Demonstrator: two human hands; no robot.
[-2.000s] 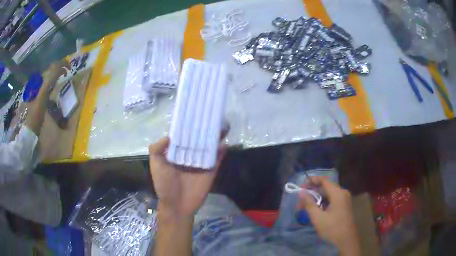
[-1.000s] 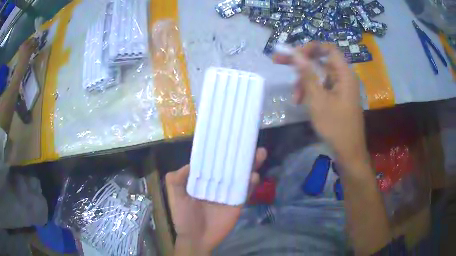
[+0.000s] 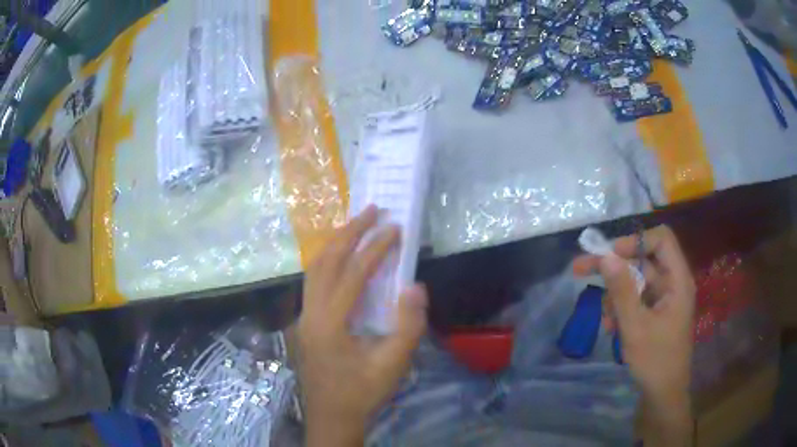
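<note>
A white case shell (image 3: pixel 395 175) lies tilted at the bench's front edge, its narrow far end near a few thin white bits on the bench. My left hand (image 3: pixel 358 297) holds its near part, fingers over the top face and thumb at the right side. My right hand (image 3: pixel 642 297) is off the bench edge to the right, holding a small white looped cord (image 3: pixel 598 243) between thumb and fingers. A thin dark rod also shows at these fingers; its full shape is hidden.
A heap of circuit boards (image 3: pixel 559 44) lies at the back. Bagged shells (image 3: pixel 229 65) lie at the left, blue-handled nippers (image 3: pixel 763 77) at the far right. A bag of white cables (image 3: pixel 232 384) and a red container (image 3: pixel 479 347) are below the bench edge.
My left hand has turned the shell and now grips it from above against the bench edge. My right hand has moved down and right, away from over the bench, with the white cord.
</note>
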